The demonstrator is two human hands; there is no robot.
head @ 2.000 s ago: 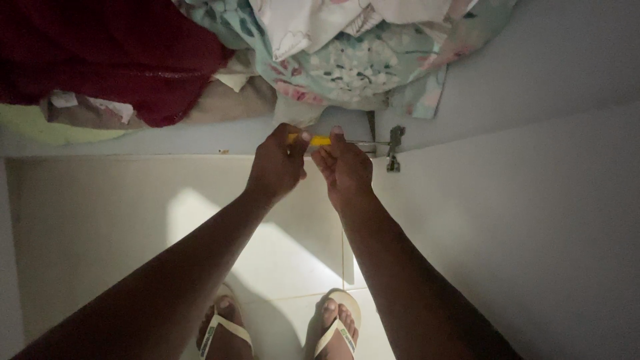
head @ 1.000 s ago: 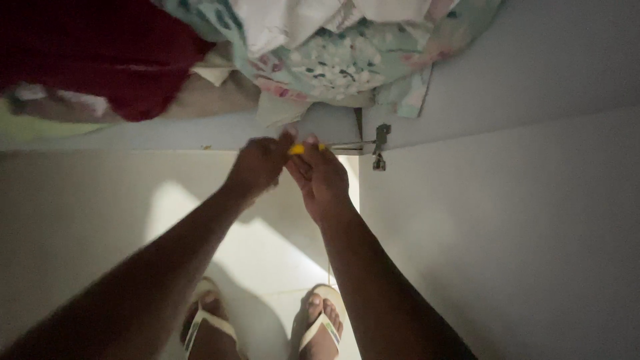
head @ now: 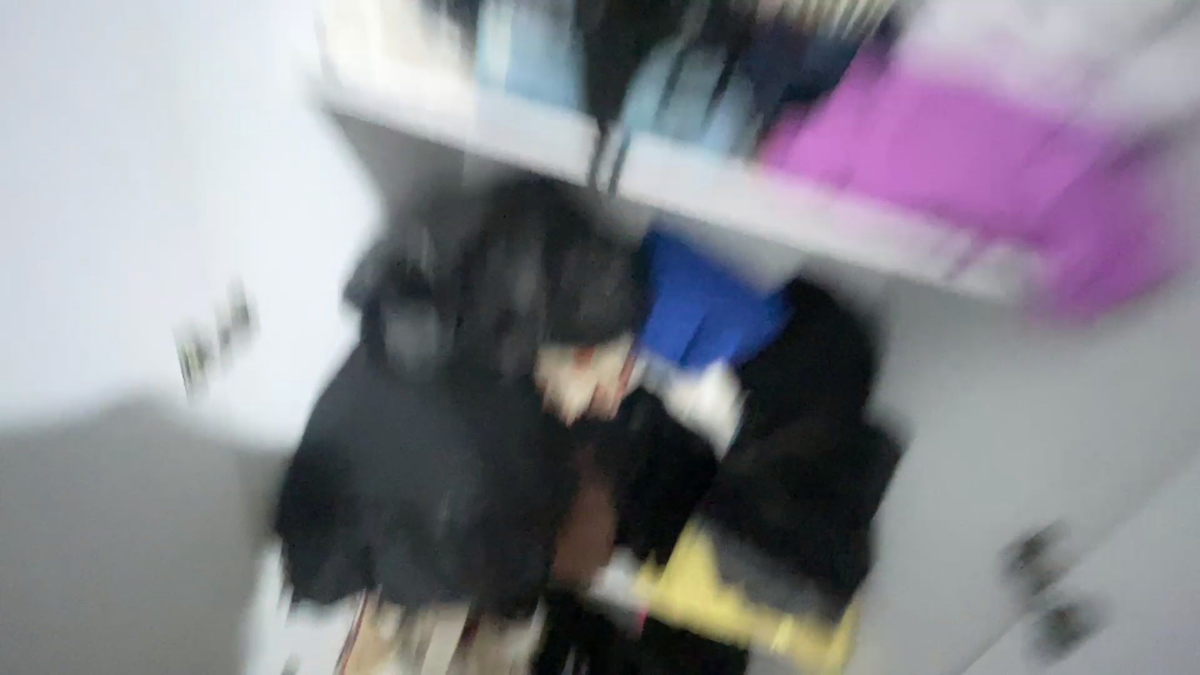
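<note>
Neither of my hands shows in the head view, which is strongly blurred. Dark clothes [head: 422, 478] fill the middle left of an open wardrobe compartment. Beside them are a blue cloth [head: 708, 305], a black garment [head: 806, 469] and, lower down, a yellow cloth [head: 731, 600]. Above runs a white shelf [head: 694, 183] with a purple cloth [head: 956, 150] draped over its front edge and light blue fabric [head: 530, 56] further left.
A white door panel [head: 169, 141] stands at the left, with a blurred metal hinge [head: 216, 337] on it. Two more dark, blurred fittings [head: 1050, 591], perhaps hinges, are on the grey panel at the lower right.
The view has swung from the floor and lower clothes to a shelf and clothes below it. Both hands, together at a small yellow thing in the earlier frames, are out of view.
</note>
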